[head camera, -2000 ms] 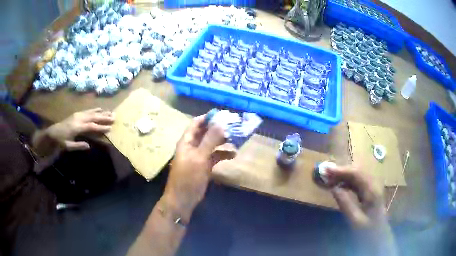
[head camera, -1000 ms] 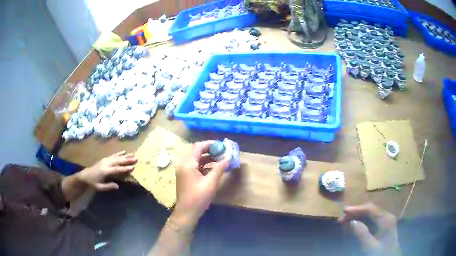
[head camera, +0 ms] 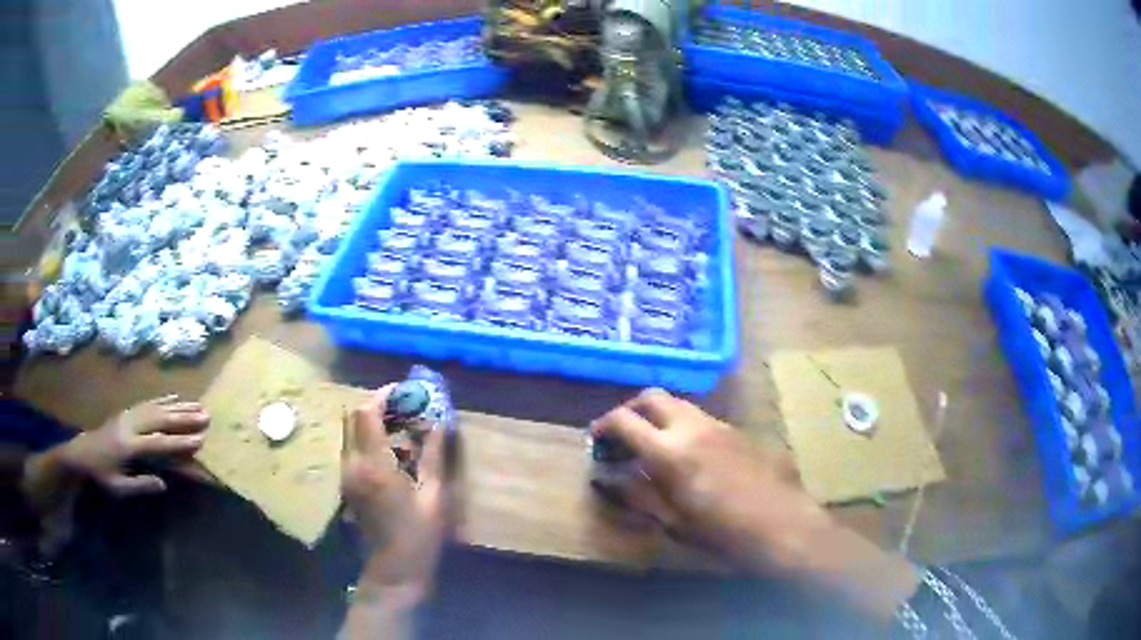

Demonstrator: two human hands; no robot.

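Observation:
My left hand (head camera: 398,481) holds a joined piece (head camera: 432,394) with a round grey-green end and purple at its back, at the near table edge. I cannot tell if it touches the table. My right hand (head camera: 669,456) is closed around another piece (head camera: 606,446), low over the near edge. Only its dark grey-green part shows; the fingers hide the rest. The loose white ruffled piece is not visible. A blue plastic tray (head camera: 526,355) with rows of purple pieces (head camera: 516,268) lies beyond my hands.
Cardboard pads with glue cups lie left (head camera: 247,475) and right (head camera: 813,469). A skewer (head camera: 922,481) is at right. Another person's hand (head camera: 150,440) is at left. Beyond are white-grey pieces (head camera: 163,269), grey-green pieces (head camera: 801,181), a squeeze bottle (head camera: 926,225) and a narrow blue tray (head camera: 1064,494).
The view has swung right. My right hand, empty a second ago, has moved left and closed on a piece where the standing joined piece was. My left hand still holds its joined piece.

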